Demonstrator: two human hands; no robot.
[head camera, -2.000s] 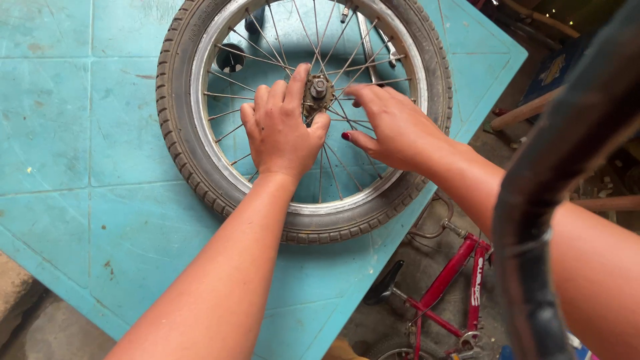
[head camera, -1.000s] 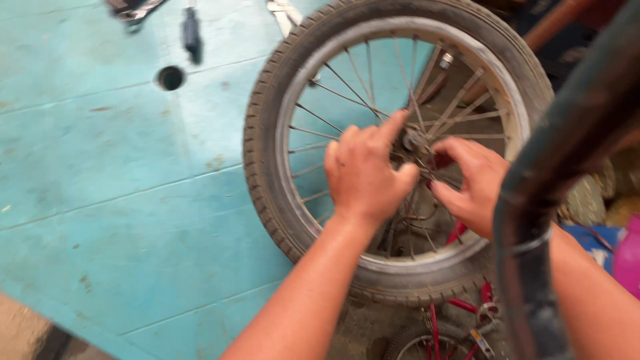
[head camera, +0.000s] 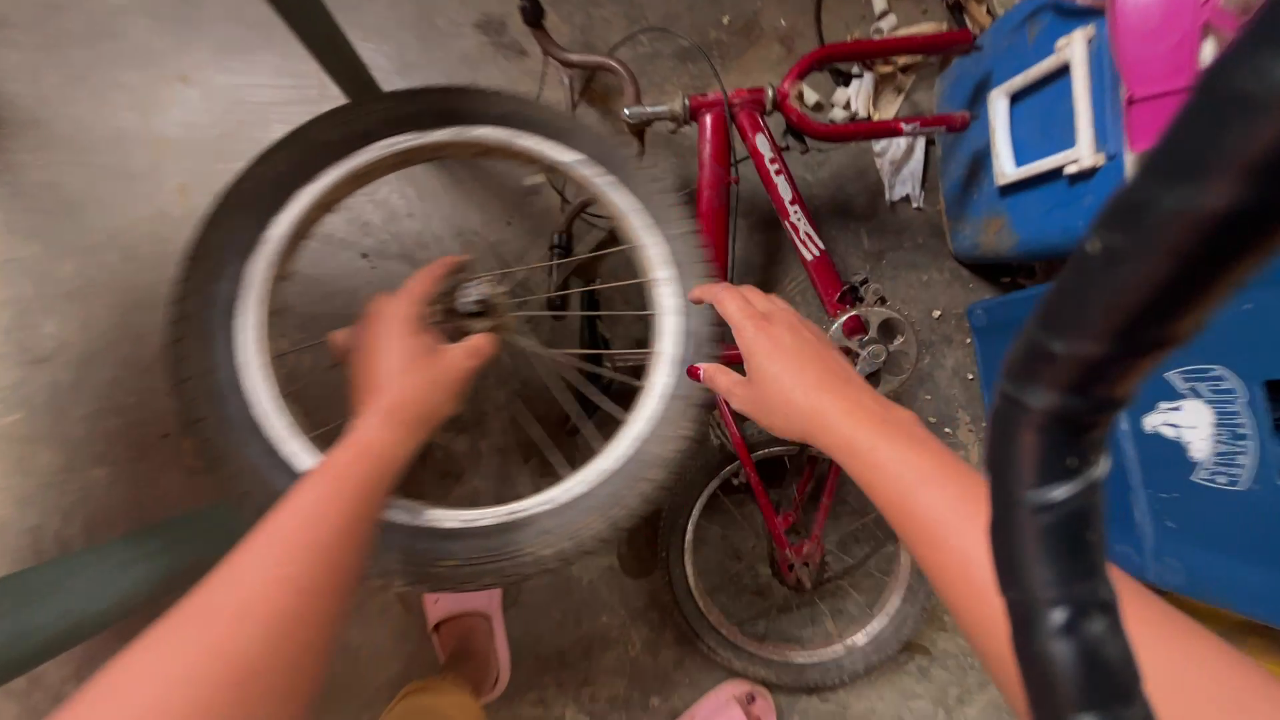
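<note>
A bicycle wheel (head camera: 648, 290) with a black tire and silver rim hangs over the concrete floor, blurred by motion. My left hand (head camera: 405, 345) is at its hub (head camera: 475, 298), fingers around the axle area; the blur hides the exact grip. To the right of the tire, my right hand (head camera: 765, 355) has its thumb and fingers apart and nothing between them. Beneath lies a red bicycle frame (head camera: 790, 210) with its fork (head camera: 880, 130) pointing right, a crankset (head camera: 875, 345) and a wheel still mounted at the rear (head camera: 800, 650).
Blue plastic containers (head camera: 1030, 215), one with a white handle, stand at the right beside a pink item (head camera: 1165, 60). A black curved tube (head camera: 1060, 440) crosses the near right. Dark green bars (head camera: 110, 590) are at the left. Pink sandals (head camera: 497, 640) show below.
The wheel has gone from over the blue table to over the floor, with my left hand at its hub. My right hand has come away from the hub. The view has swung to the floor.
</note>
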